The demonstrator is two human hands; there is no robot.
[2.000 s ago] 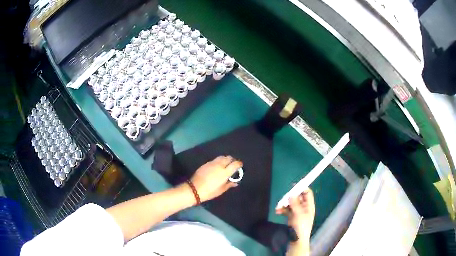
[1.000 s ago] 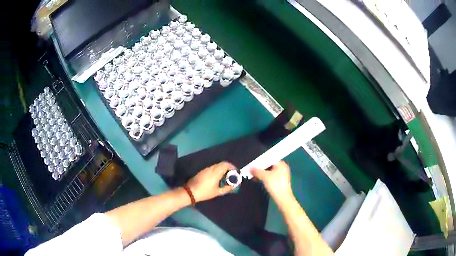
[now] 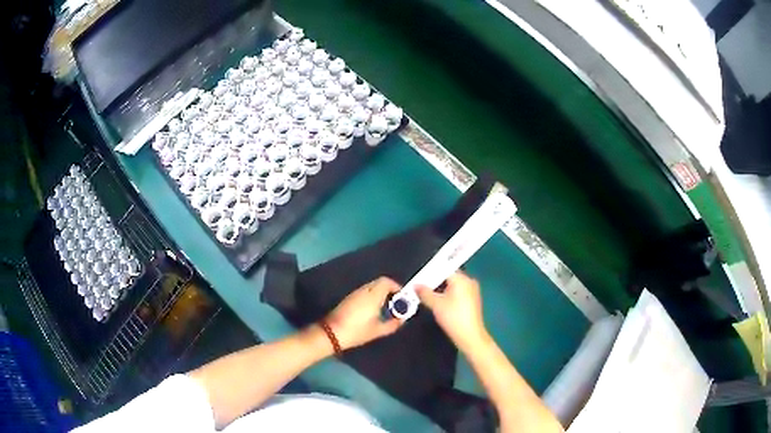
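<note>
My left hand (image 3: 368, 315) holds a small silver-white hub (image 3: 402, 305) with a dark centre, above the black jig (image 3: 406, 355). My right hand (image 3: 452, 300) grips the near end of a long white blade (image 3: 465, 243), right beside the hub. The blade's near end meets the hub; whether it is seated cannot be told. Its far end lies over the jig's upper-right arm, by the yellowish mark. The fingertips partly hide the joint, and the hands cover part of the jig.
A black tray (image 3: 251, 252) with dense rows of hubs lies left of the jig. A smaller hub group (image 3: 89, 245) sits in a wire rack at far left. White sheets (image 3: 651, 372) are at lower right. A white raised shelf edge (image 3: 609, 93) curves along the upper right.
My right hand has brought the blade in from the right to the hub. Since the last earlier frame, the blade has tilted slightly steeper and its far end now lies over the jig's marked arm.
</note>
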